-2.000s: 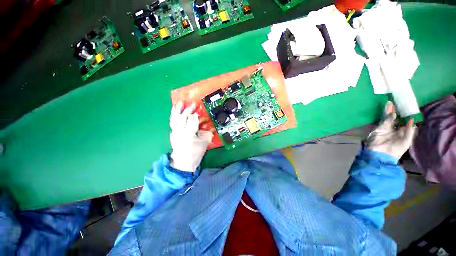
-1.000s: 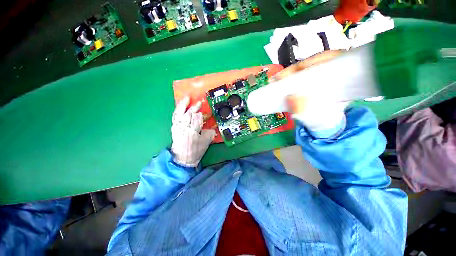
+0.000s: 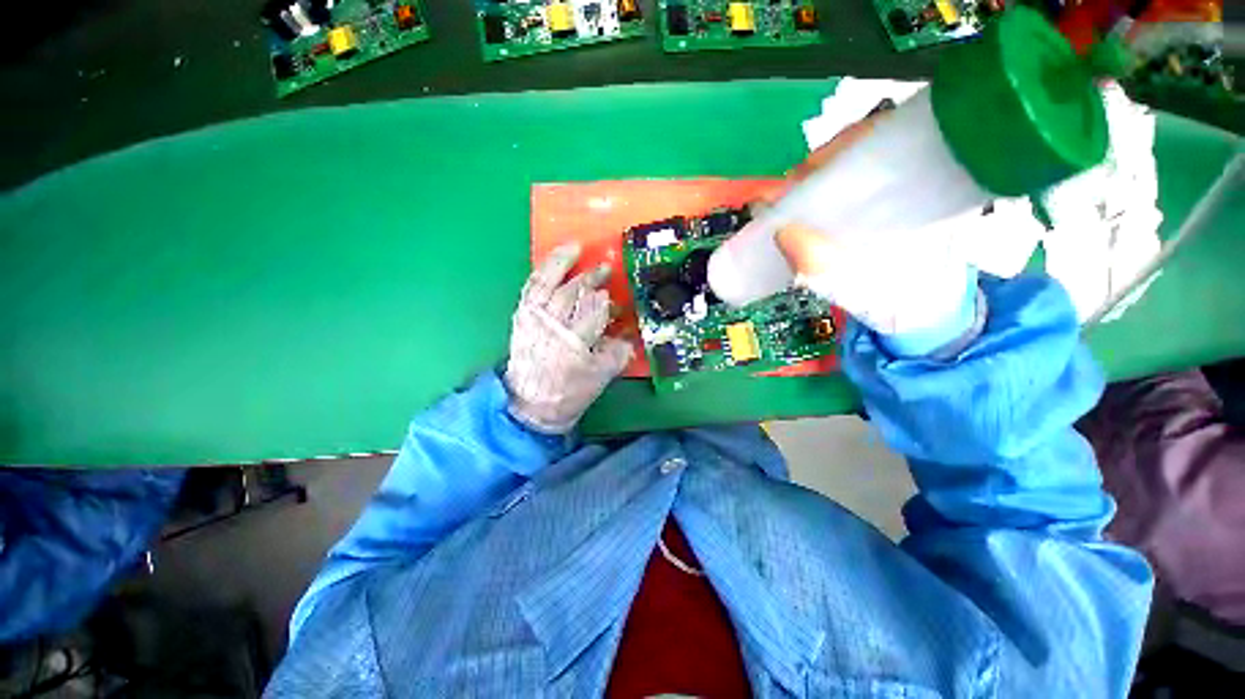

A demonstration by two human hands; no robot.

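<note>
A green circuit board (image 3: 703,348) lies on the orange-red mat (image 3: 574,205), with black round capacitors (image 3: 670,298) and a yellow block (image 3: 741,341) on it. My right hand (image 3: 888,280) grips the large white glue cartridge (image 3: 874,191), tilted over the board. Its narrow end is beside the capacitors and hides part of the board; I cannot tell if it touches. Its green cap points to the upper right. My gloved left hand (image 3: 567,341) rests on the mat at the board's left edge, fingers apart, holding nothing.
Several more circuit boards (image 3: 563,22) lie on the dark conveyor (image 3: 137,82) beyond the green bench (image 3: 273,273). White wipes (image 3: 1113,205) and paper lie right, partly behind the cartridge. A pale hose (image 3: 1181,239) curves at the right. Other people's sleeves show at left (image 3: 82,546) and right (image 3: 1174,478).
Two seconds ago the cartridge lay on the right with my right hand open near it. Now my right hand holds it over the board. My left hand has stayed beside the board.
</note>
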